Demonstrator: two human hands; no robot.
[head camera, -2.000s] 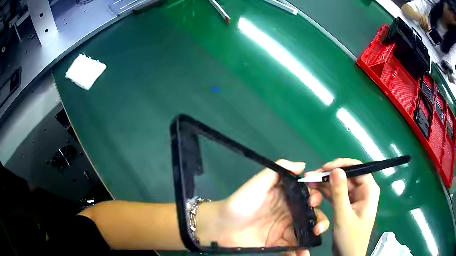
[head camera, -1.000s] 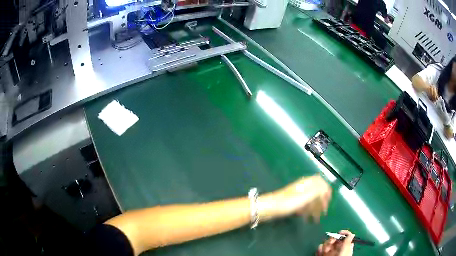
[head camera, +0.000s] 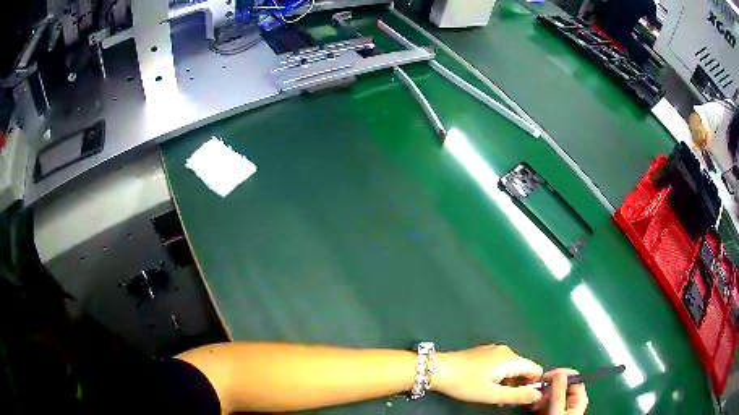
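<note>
A black phone middle frame (head camera: 519, 181) lies on the green mat, right of centre, with its detailed block at the upper left end. My right hand (head camera: 563, 393), cut off by the bottom edge, holds black tweezers (head camera: 595, 376) with the handle pointing right. My left hand (head camera: 486, 374), a bracelet at its wrist, meets the right hand at the tweezer tips. Its fingertips are curled together near the tips. Whether it holds a small part cannot be seen. Both hands are below the frame, not touching it.
A white wipe (head camera: 221, 166) lies at left. A metal machine base (head camera: 219, 77) is at upper left, with thin pale rails (head camera: 486, 99) beside it. A red tray (head camera: 672, 259) with black parts stands at far right. A person's hand (head camera: 698, 130) shows at the upper right.
The phone frame was in my left hand and then lay on the mat, where it remains. My left hand has moved back down to meet my right hand with the tweezers.
</note>
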